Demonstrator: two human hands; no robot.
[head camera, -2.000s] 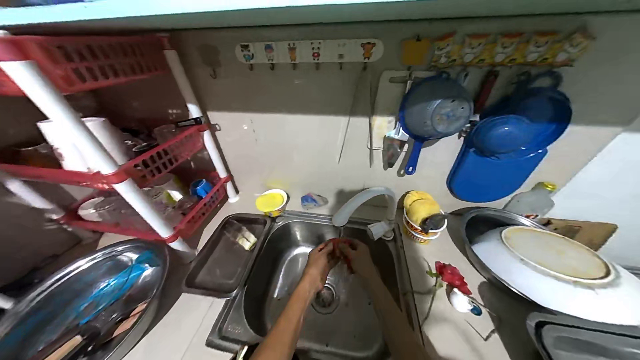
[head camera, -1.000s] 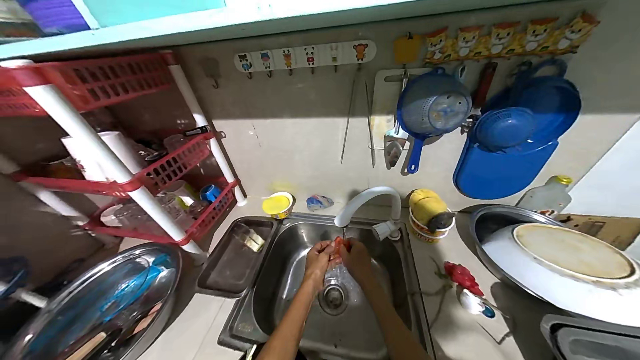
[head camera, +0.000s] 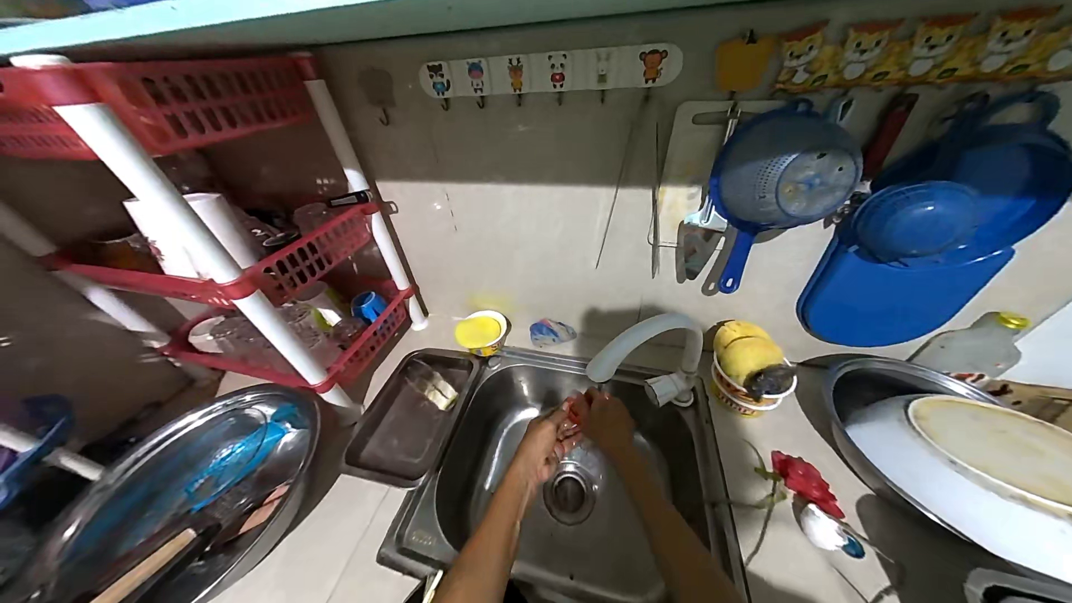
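Both hands meet over the stainless steel sink (head camera: 536, 536), just below the spout of the pale faucet (head camera: 645, 335). My left hand (head camera: 543, 440) and my right hand (head camera: 605, 417) hold a small red item (head camera: 576, 412) between them; the fingers cover most of it, so its kind cannot be told. The metal drain (head camera: 570, 492) lies below the hands. To the left of the basin, a dark rectangular tray (head camera: 394, 427) holds a clear object with something pale in it.
Behind the sink sit a tub with yellow contents (head camera: 480, 332) and a tub with yellow sponges (head camera: 745, 360). A red plastic rack (head camera: 335, 243) and steel basin (head camera: 289, 502) stand left. At right are a red flower (head camera: 806, 481) and a large white dish (head camera: 963, 494). A blue strainer (head camera: 783, 167) hangs on the wall.
Water visible below the hands one second ago is not plainly visible now. Both hands remain together under the faucet around the red item.
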